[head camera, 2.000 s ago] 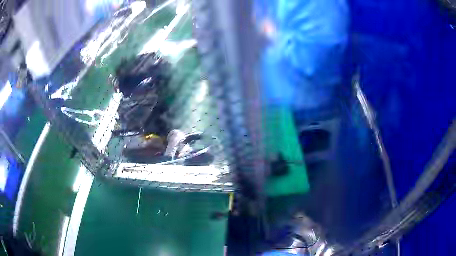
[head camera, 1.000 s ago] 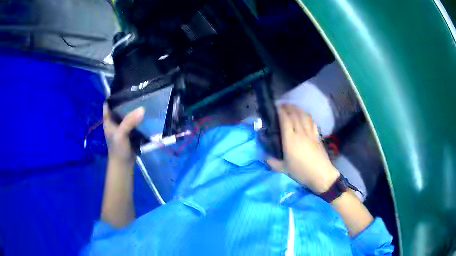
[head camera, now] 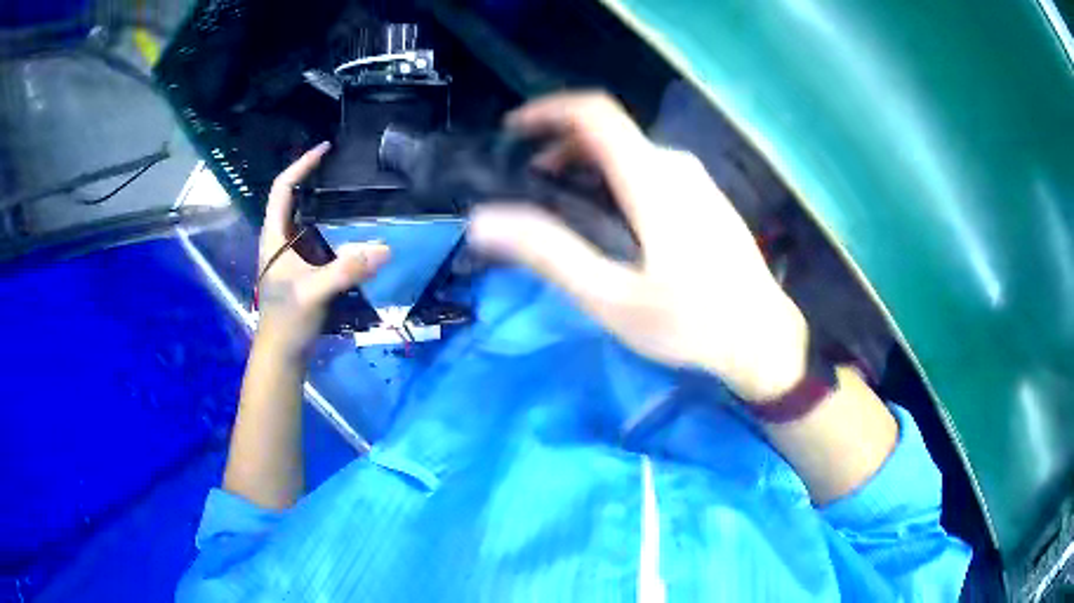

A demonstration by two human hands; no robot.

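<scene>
A bulky black housing (head camera: 383,147) is in front of me at the upper left, above my lap. Its tapered blue-grey panel (head camera: 412,262) narrows toward me, with a white block (head camera: 398,336) at the narrow end. A metallic and white part (head camera: 400,61) is at its far end. My left hand (head camera: 304,277) holds the housing's left edge, thumb over the panel. My right hand (head camera: 695,253) is blurred, right of the housing, thumb and fingers apart around a dark blurred shape (head camera: 483,171). Whether it grips this is unclear.
A green curved surface (head camera: 872,153) with a pale edge runs down the right. A dark lattice-sided crate (head camera: 210,118) is at the upper left. A blue surface (head camera: 106,401) lies at the left. A thin dark lead (head camera: 273,253) crosses my left hand.
The view has swung from the bench down to my lap. Over the last second my right hand has moved inward and its fingers have spread. The housing's tapered panel now points toward me.
</scene>
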